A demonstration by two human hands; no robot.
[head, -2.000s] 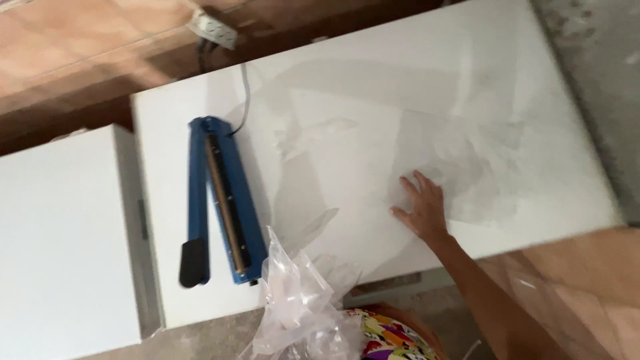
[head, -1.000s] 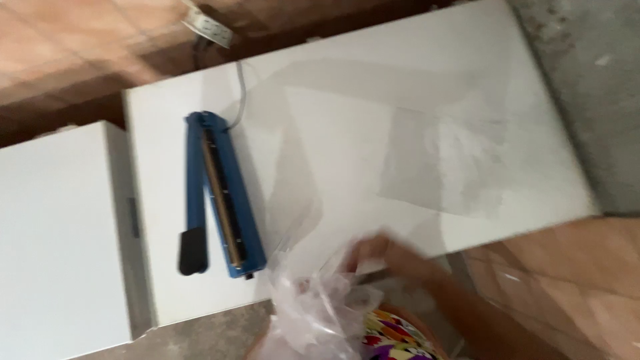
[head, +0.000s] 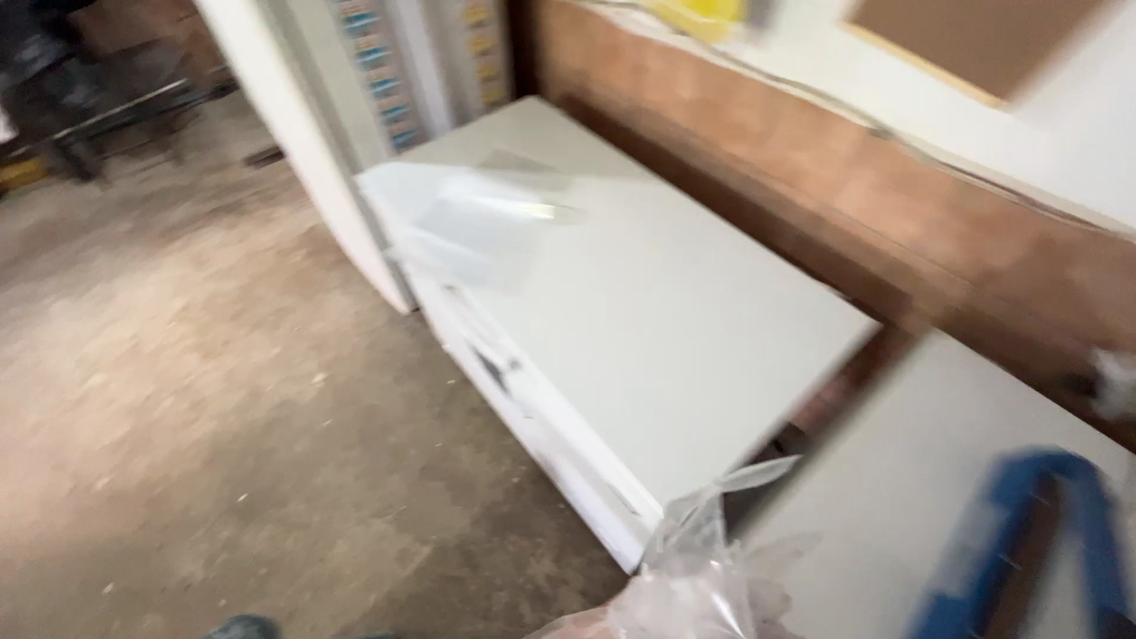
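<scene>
At the bottom edge, right of centre, what seems to be my left hand [head: 581,624] is partly in view, closed on a bunch of clear plastic bags [head: 701,590]. The bags stick up near the corner of a white table or cabinet top and cover part of the fingers. My right hand is out of view. A blue hand impulse sealer [head: 1021,541] lies at the lower right on a second white top, blurred and cut off by the frame. Flat clear plastic bags or sheets [head: 497,213] lie at the far left end of the first white top.
A narrow dark gap parts the two white tops [head: 657,337] [head: 870,461]. Behind them runs a tiled wall [head: 799,177] with a cable. A tall white panel [head: 302,160] stands at the far end. Concrete floor [head: 266,399] lies to the left, with part of a shoe [head: 244,627] below.
The view has swung far to the left. The right hand, earlier on the sealer's white top and then beside the plastic bags, is out of view. The plastic bunch remains near the bottom edge.
</scene>
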